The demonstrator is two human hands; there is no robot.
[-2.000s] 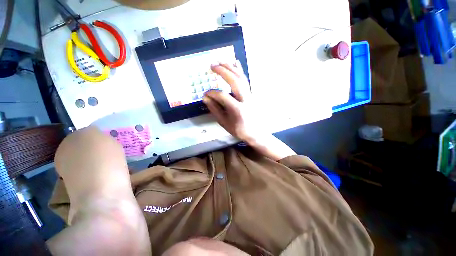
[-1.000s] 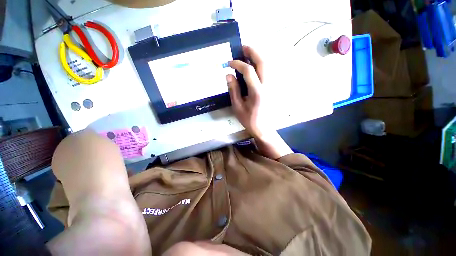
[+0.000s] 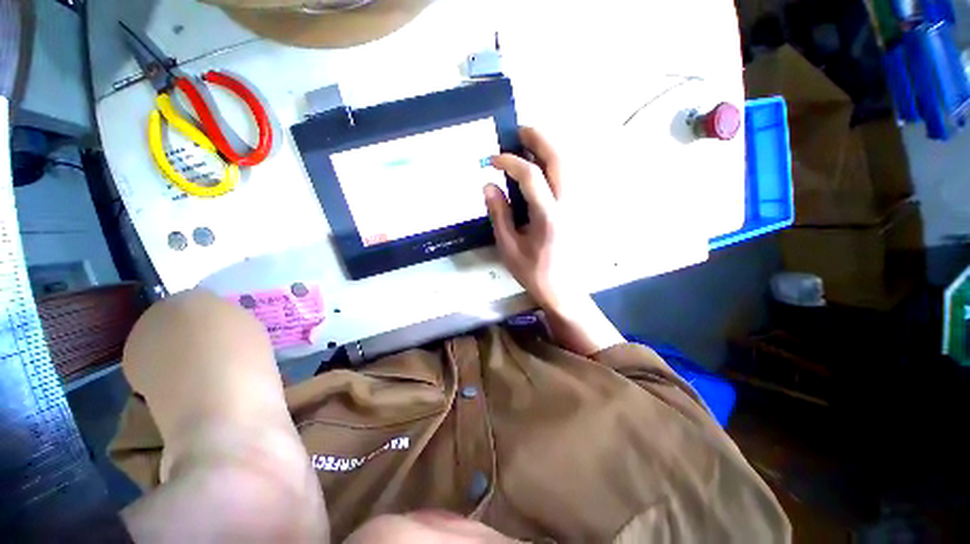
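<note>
A black-framed touchscreen control panel [image 3: 415, 181] lies on the white machine top [image 3: 628, 64], its display mostly white. My right hand [image 3: 528, 207] is at the panel's right side, holding nothing. One fingertip is at a small blue mark on the display; the thumb is bent below it and other fingers lie past the right frame edge. My left arm is bent at the lower left, and its hand is out of the picture. A blurred steel ruler [image 3: 37, 393] with fine markings stands close to the camera at the left edge; what holds it is hidden.
Scissors with yellow and red handles [image 3: 247, 119] lie left of the panel, above a pink note [image 3: 285, 317]. A red emergency stop button [image 3: 719, 121] is at right, beside a blue bin [image 3: 768, 175]. A tan reel [image 3: 330, 23] is at the top. Cardboard boxes stand at the right.
The display's keypad has gone. My right hand has moved from over the keypad to the panel's right edge. The view has shifted slightly, showing more of the reel and ruler.
</note>
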